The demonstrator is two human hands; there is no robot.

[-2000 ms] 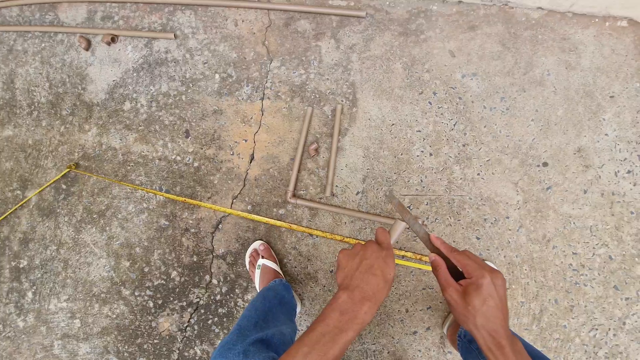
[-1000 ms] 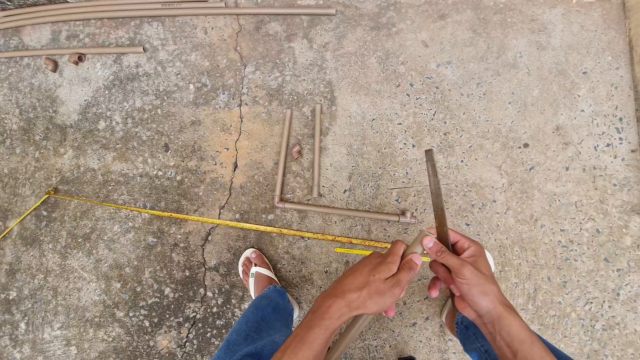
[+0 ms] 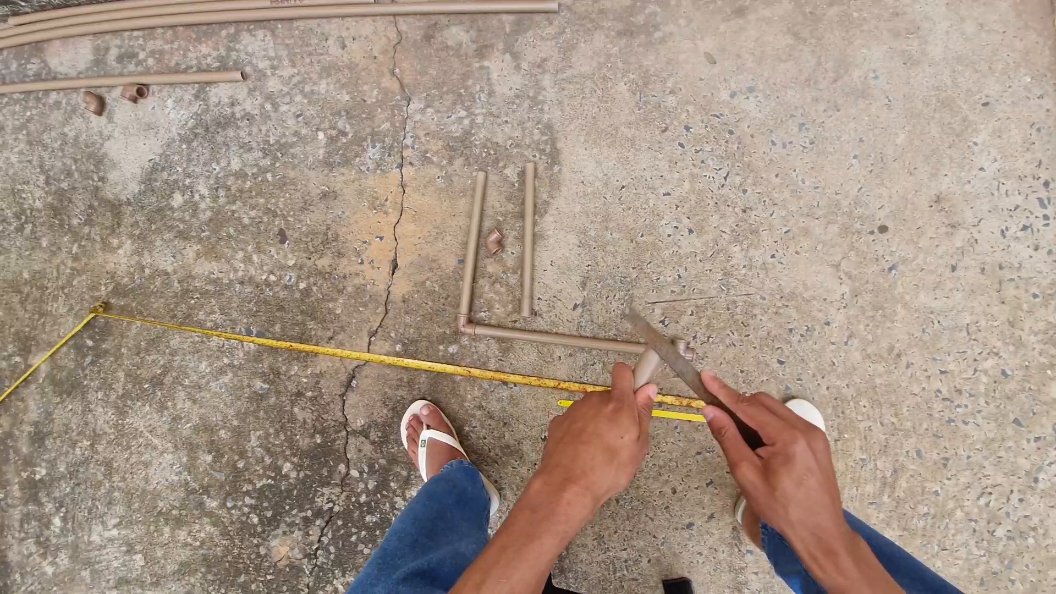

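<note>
My left hand (image 3: 601,437) grips a brown plastic pipe (image 3: 648,367) near its end, which points up and away from me. My right hand (image 3: 775,450) is closed around a flat metal file (image 3: 672,355), whose blade lies across the pipe's end. Just beyond, on the concrete, an L-shaped pipe assembly (image 3: 561,337) has an elbow at its left corner and a fitting (image 3: 685,350) at its right end, partly behind the file. A loose short pipe (image 3: 529,239) and an elbow fitting (image 3: 494,242) lie beside its upright leg.
A yellow folding rule or tape (image 3: 371,358) stretches across the cracked concrete in front of my feet. A shorter yellow strip (image 3: 676,415) lies by my hands. Long pipes (image 3: 313,15), another pipe (image 3: 165,80) and two elbows (image 3: 93,102) (image 3: 134,92) lie at the upper left.
One second ago the file pointed away beside the pipe and my hands were close together; now the file slants across the pipe's end, as two seconds ago, and my hands are farther apart.
</note>
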